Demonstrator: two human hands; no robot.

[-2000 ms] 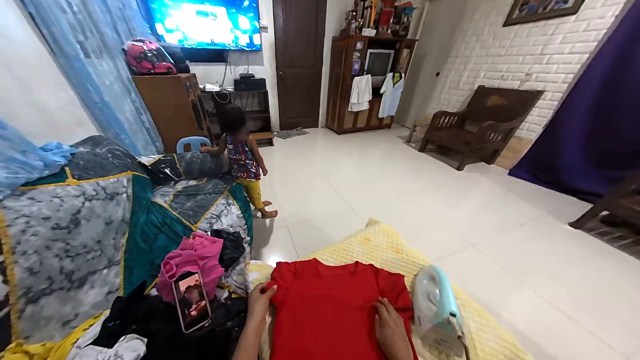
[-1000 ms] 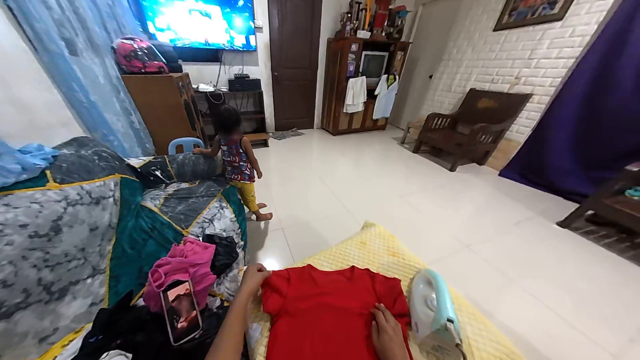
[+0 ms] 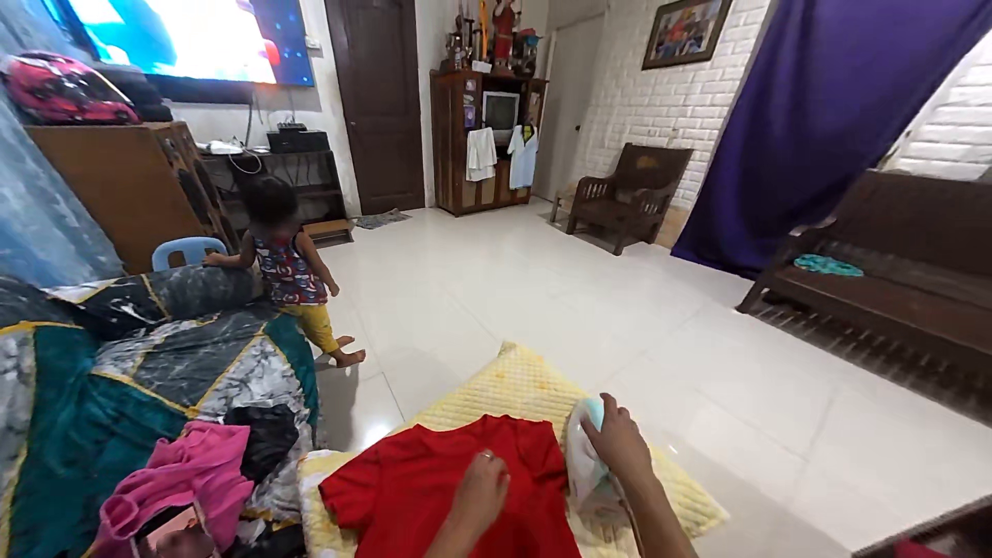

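Note:
A red short-sleeved shirt (image 3: 418, 488) lies spread on a yellow quilted pad (image 3: 504, 380). My left hand (image 3: 482, 492), with a ring on one finger, is over the middle of the shirt, its fingers curled; whether it pinches any cloth cannot be told. My right hand (image 3: 620, 438) is on the white and light-blue clothes iron (image 3: 581, 449), which stands at the shirt's right edge. The fingers cover part of the iron's top, and whether they are closed round the handle is unclear.
To the left a sofa (image 3: 194, 364) bears pink clothing (image 3: 182, 480), dark clothing and a phone (image 3: 177, 535). A child (image 3: 287, 271) stands beside it near a blue plastic chair (image 3: 186, 249). A wooden bench (image 3: 914, 271) is at the right.
My right hand has gone from the shirt's right side to the iron. My left hand has moved from the shirt's left sleeve area to its middle. The view has turned right.

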